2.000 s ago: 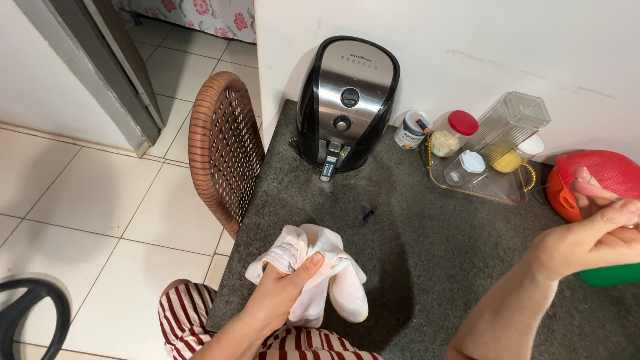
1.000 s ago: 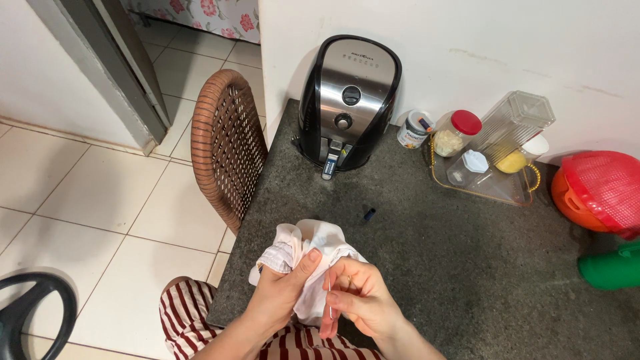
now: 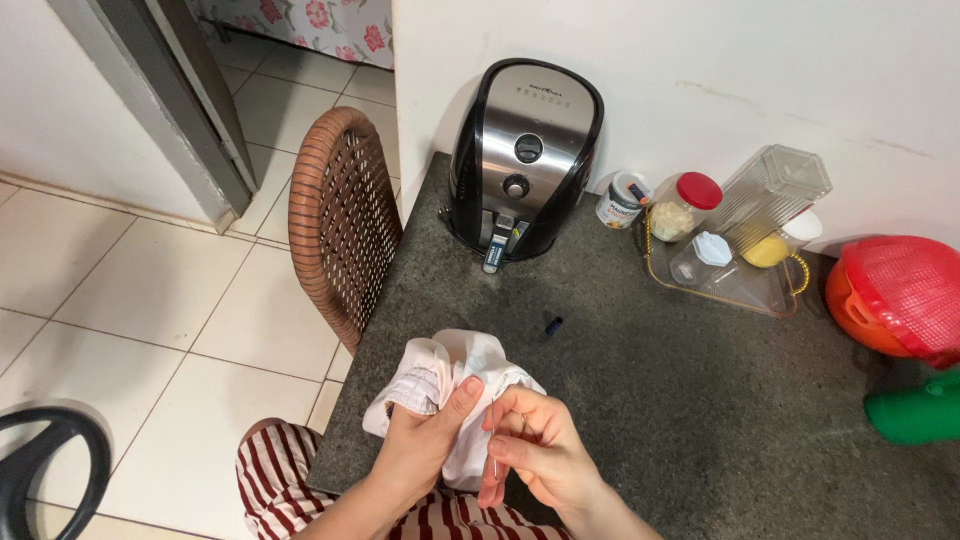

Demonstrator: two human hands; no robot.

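A bunched white cloth (image 3: pixel 480 360) with a gathered elastic edge is gripped by my left hand (image 3: pixel 424 442), its thumb pressed on top of the fabric. My right hand (image 3: pixel 536 442) is close beside it on the right, pinching a thin metal needle (image 3: pixel 493 442) between thumb and fingers. The needle stands roughly upright against the cloth's right side; whether a thread runs from it I cannot tell. A small dark cylindrical piece (image 3: pixel 553 325) lies on the dark stone table beyond my hands.
An air fryer (image 3: pixel 529 150) stands at the back. Right of it are a supplement jar (image 3: pixel 622 199), a clear tray (image 3: pixel 720 296) with containers, an orange bowl (image 3: pixel 862 315) under a red mesh cover, and a green bottle (image 3: pixel 915 409). A woven chair (image 3: pixel 337 225) touches the table's left side.
My right hand was raised far to the right two seconds ago; it came back to the cloth by one second ago and remains there with the needle. My left hand keeps its hold.
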